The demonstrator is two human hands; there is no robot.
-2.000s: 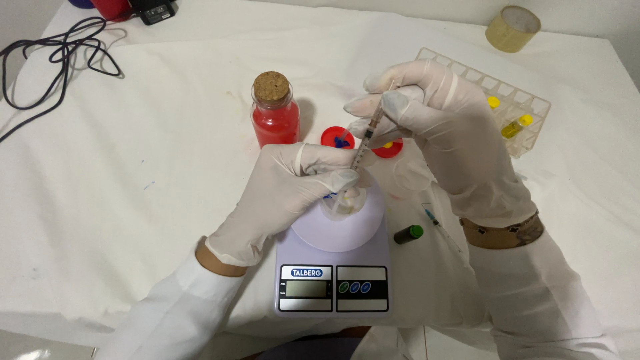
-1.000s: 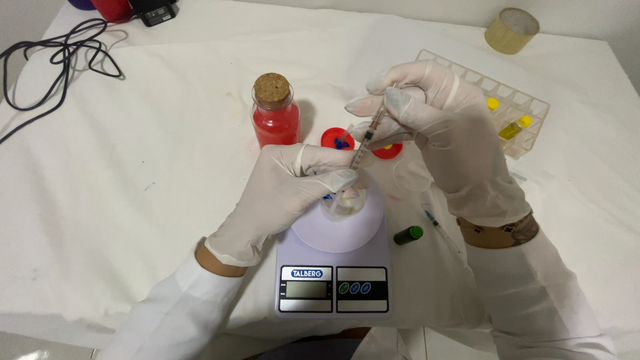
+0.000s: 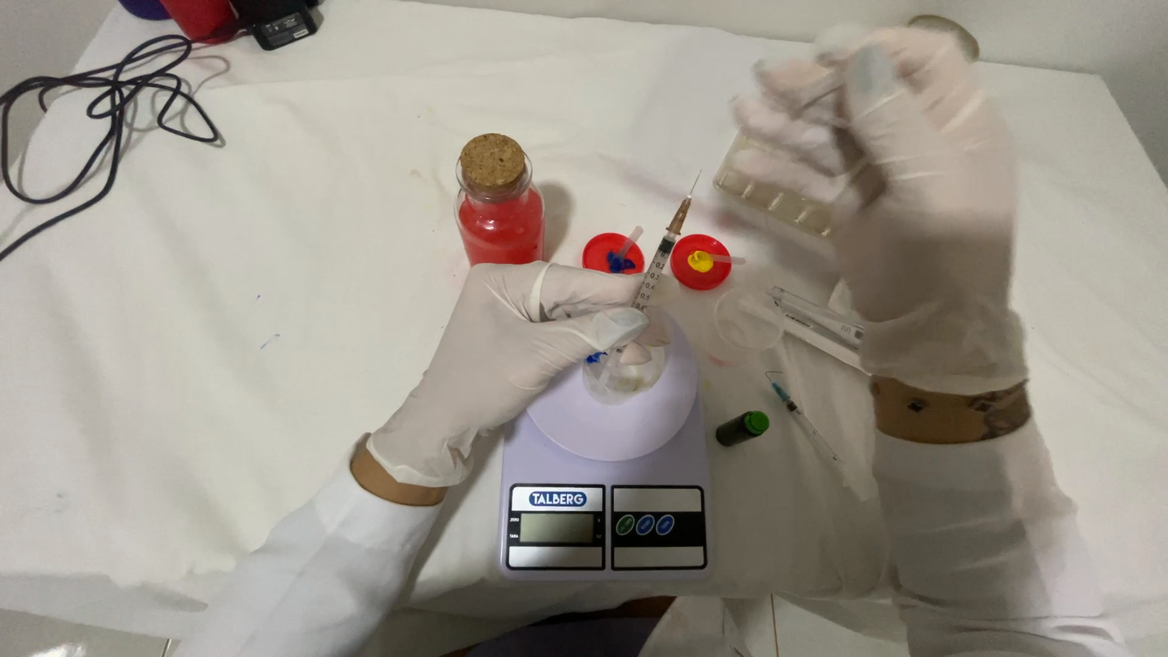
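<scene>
My gloved left hand (image 3: 538, 338) grips a small syringe (image 3: 655, 269) with its bare needle tilted up and to the right. Below those fingers, a clear plastic cup (image 3: 628, 374) with pale and blue material sits on the round plate of a Talberg digital scale (image 3: 602, 474). Blurred by motion, my gloved right hand (image 3: 912, 173) is raised at the upper right with its fingers bent; whether it holds anything is unclear. Two red lids, one with blue paste (image 3: 613, 255) and one with yellow paste (image 3: 701, 262), lie behind the syringe.
A corked glass bottle of red material (image 3: 500, 214) stands behind my left hand. Right of the scale lie a green-capped vial (image 3: 743, 428), a second syringe (image 3: 803, 420) and a clear lid (image 3: 750, 318). A test-tube rack (image 3: 776, 196) is partly hidden by my right hand. Black cable (image 3: 114, 100) lies at far left.
My right hand has moved away from the syringe, up and to the right. The needle now shows bare. My left hand stays over the scale with the syringe.
</scene>
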